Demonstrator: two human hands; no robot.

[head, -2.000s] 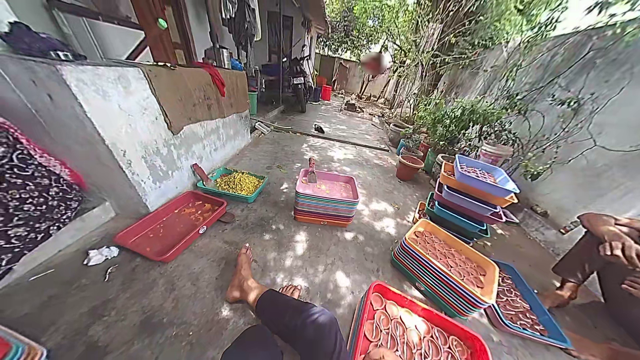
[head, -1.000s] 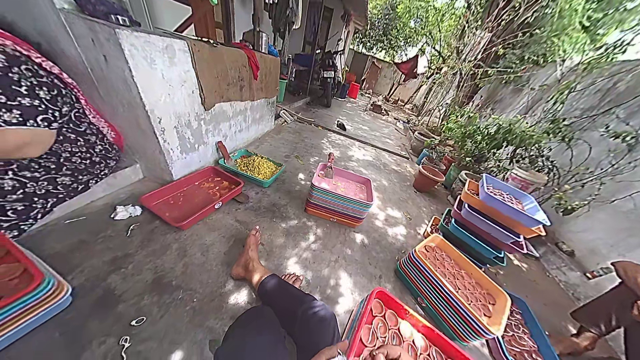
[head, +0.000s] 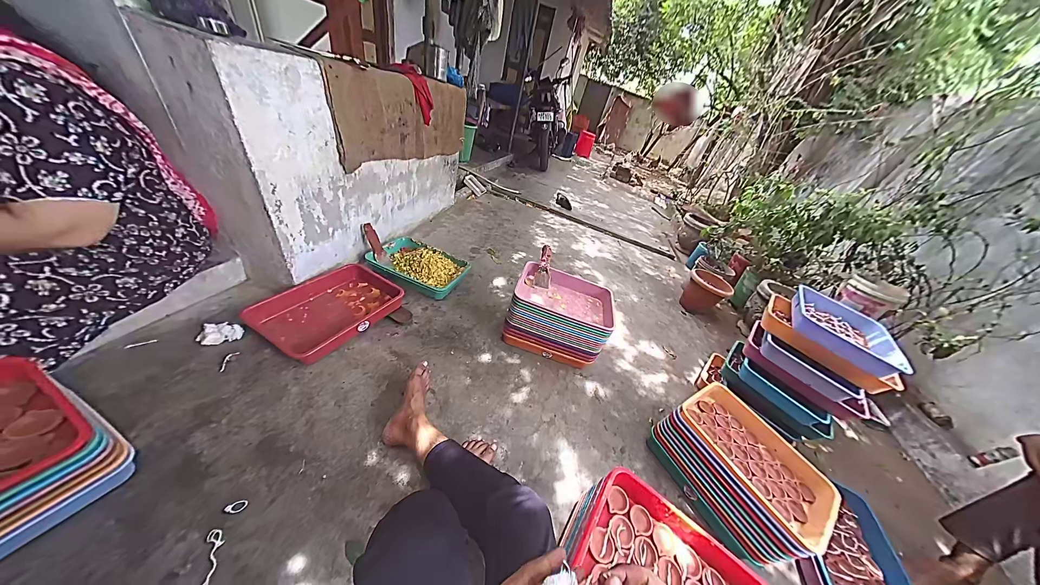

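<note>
At the bottom edge, my left hand [head: 538,569] is partly cut off, its fingers against a small bundle of white thread [head: 561,576]. Just right of it, only the top of my right hand [head: 630,576] shows, at the near side of a red plastic tray [head: 682,532]; its fingertips are hidden. Round reddish-brown clay discs or shallow cups [head: 642,520] with pale strands over them fill that tray, which tops a stack. Beside it stands a taller stack with an orange tray [head: 821,496] of similar pieces on top.
Ahead are stacked pink trays [head: 605,305] with a scoop-like tool, a dark red tray [head: 309,313] and a green tray [head: 455,280] of yellow bits. More stacks stand at far left [head: 114,463] and right [head: 886,357]. People sit at both sides, near a wall [head: 284,187] and potted plants [head: 705,291].
The view has turned left, bringing the left person and stack into sight. Both hands now show at the red tray's near side; two seconds ago only one showed, over its pieces.
</note>
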